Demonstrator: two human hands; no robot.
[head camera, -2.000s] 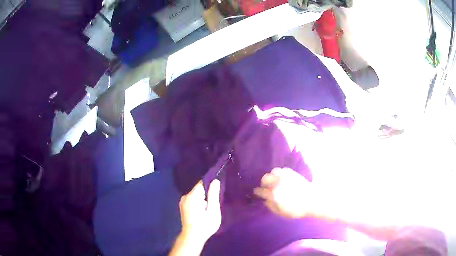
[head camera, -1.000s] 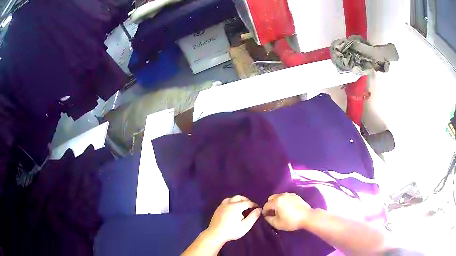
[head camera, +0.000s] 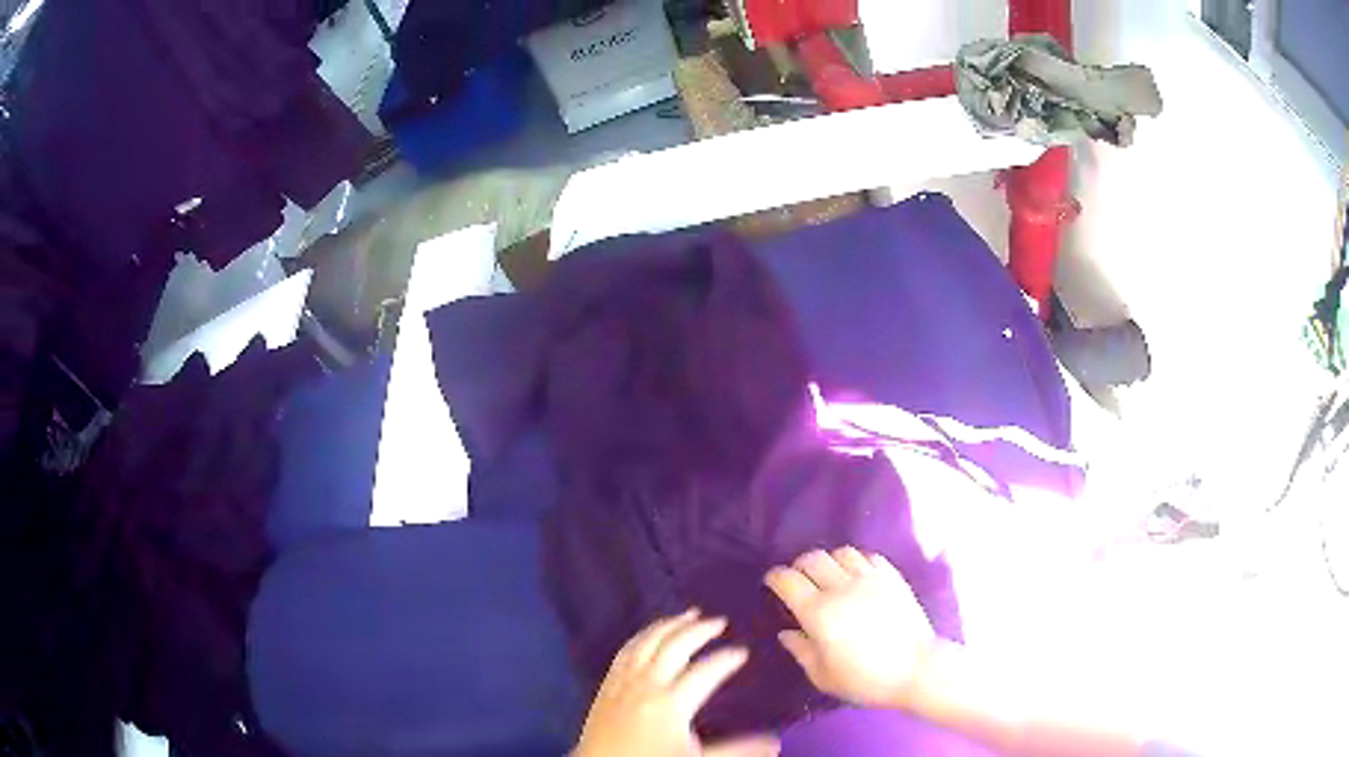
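Note:
A dark purple garment (head camera: 666, 340) lies spread and wrinkled on the blue-violet table cover (head camera: 414, 636). My left hand (head camera: 666, 688) rests on the garment near the bottom edge of the view, fingers apart. My right hand (head camera: 851, 621) lies flat on the garment to the right of it, fingers spread. Neither hand visibly grips the cloth. Strong glare washes out the table's right side and my right forearm.
A white strip (head camera: 422, 385) points toward me and a long white strip (head camera: 769, 175) crosses the far edge. Dark purple cloth (head camera: 178, 518) is heaped at left. A grey-green rag (head camera: 1036, 96) hangs on the red pipe (head camera: 1036, 222). A white box (head camera: 604, 67) stands behind.
Both hands, which were pinching the garment close together a second ago, have opened, moved slightly apart and lie on the cloth. The view has tilted down slightly.

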